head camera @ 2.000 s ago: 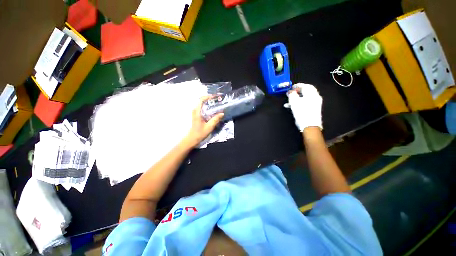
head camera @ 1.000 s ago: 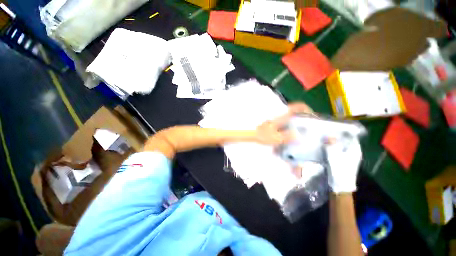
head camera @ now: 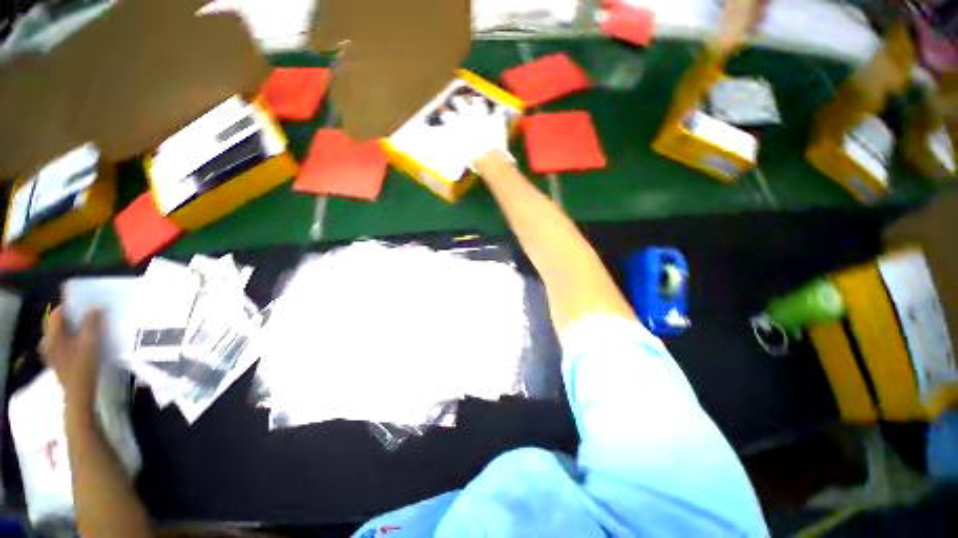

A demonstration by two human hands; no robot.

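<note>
My bare left hand (head camera: 76, 355) is at the far left, blurred, with its fingers on a plain white sheet or packet (head camera: 103, 299) beside the loose printed leaflets (head camera: 173, 342). My right hand (head camera: 475, 128), in a white glove, reaches into an open yellow box (head camera: 454, 187), over its white and dark contents. The glove hides what its fingers touch. A large pile of clear bags (head camera: 394, 331) glares white on the black bench between my arms. The blue tape dispenser (head camera: 660, 291) stands right of my right arm.
More open yellow boxes (head camera: 233, 194) and red squares (head camera: 341, 165) lie along the green line. A green cylinder (head camera: 807, 306) with a white cord is beside a yellow box (head camera: 870, 342) at right. A soft white stack (head camera: 42, 447) lies far left. Another person's hand (head camera: 735, 23) shows at top.
The view has turned. My hands have parted and the pale device is no longer between them. My left hand is at the leaflets; my right is at a yellow box.
</note>
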